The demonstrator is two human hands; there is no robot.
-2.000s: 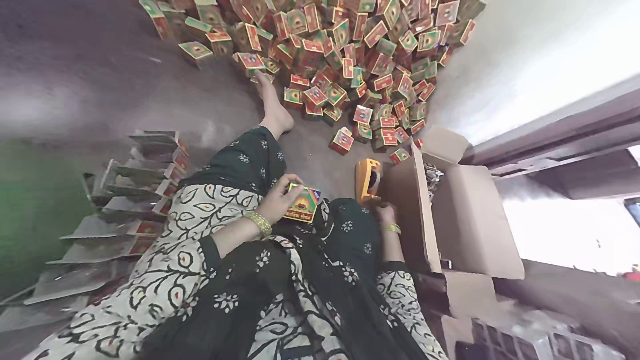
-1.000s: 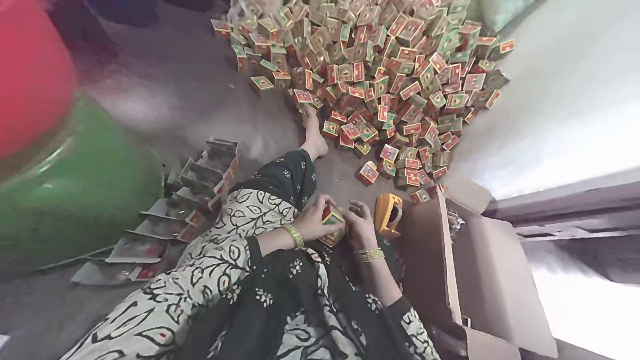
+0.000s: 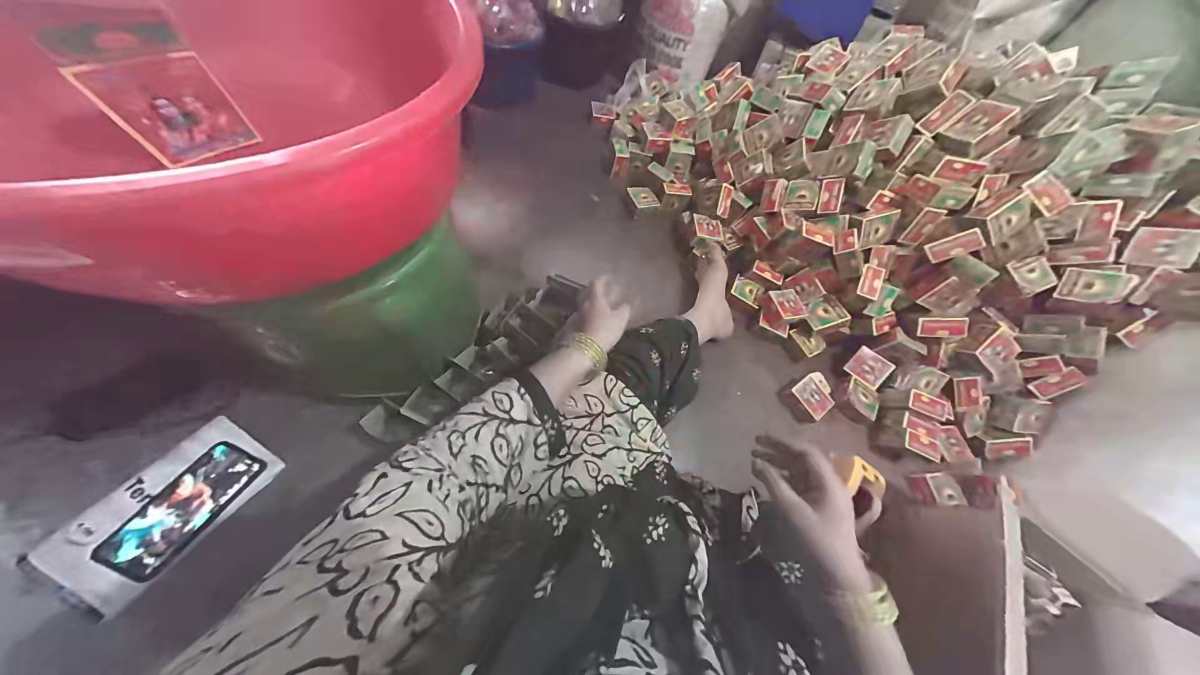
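My left hand (image 3: 605, 312) is beside the row of open small cartons (image 3: 473, 366) on the floor; its fingers are blurred, and I cannot tell whether they hold anything. My right hand (image 3: 811, 483) is over the floor at the right with its fingers apart and nothing in them. Just beyond it stands a yellow tape dispenser (image 3: 861, 478), partly hidden by the hand. Many small printed boxes in red and green lie in a large heap (image 3: 900, 216) beyond my foot. One printed box (image 3: 811, 396) lies at the heap's near edge.
A red plastic tub (image 3: 375, 178) sits above a green plastic tub (image 3: 375, 328) at the left. A printed phone box (image 3: 178, 516) lies on the floor. At the lower right stands an open cardboard box (image 3: 1012, 581). Bottles or bags are at the back.
My hands were together on a small box one second ago; they are now apart, the left by the carton row, the right near the tape dispenser. The view has swung left.
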